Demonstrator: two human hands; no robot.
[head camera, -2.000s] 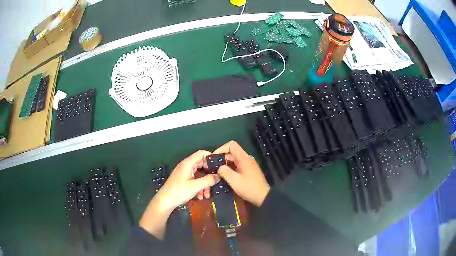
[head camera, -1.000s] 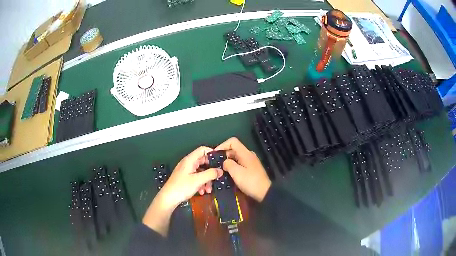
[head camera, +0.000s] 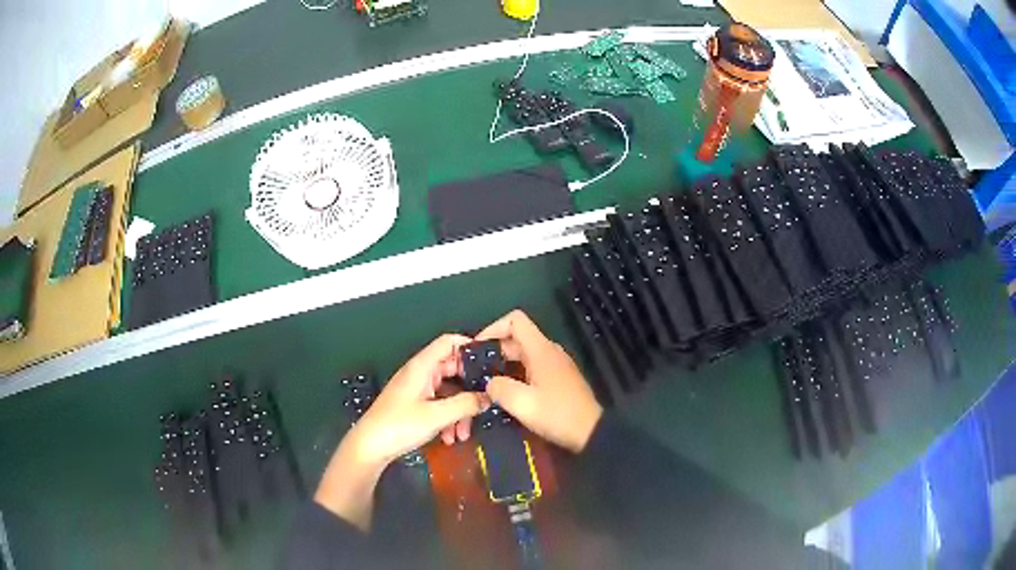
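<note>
A slim black remote control (head camera: 484, 359) with small white-marked buttons is held upright between both hands at the bench centre. My left hand (head camera: 418, 399) grips its left side, thumb on the button face. My right hand (head camera: 543, 384) grips its right side, thumb also on the face. The fingers hide much of the remote. Just below is a yellow-edged fixture (head camera: 511, 498) with a dark middle, on a reddish-brown base board (head camera: 455, 490). A small connector piece (head camera: 520, 514) sits under the yellow frame.
Stacked remotes (head camera: 713, 267) fill the right, with a shorter row (head camera: 819, 384) in front. More remotes (head camera: 223, 445) lie at left. Behind are a white fan (head camera: 322, 193), a dark flat box (head camera: 501, 203) with white cable, an orange-brown bottle (head camera: 730, 100), green board pieces (head camera: 624, 69) and tape (head camera: 201, 102).
Both hands stay on the remote, with small shifts of the thumbs. The view has shifted slightly. No item has been let go or taken up.
</note>
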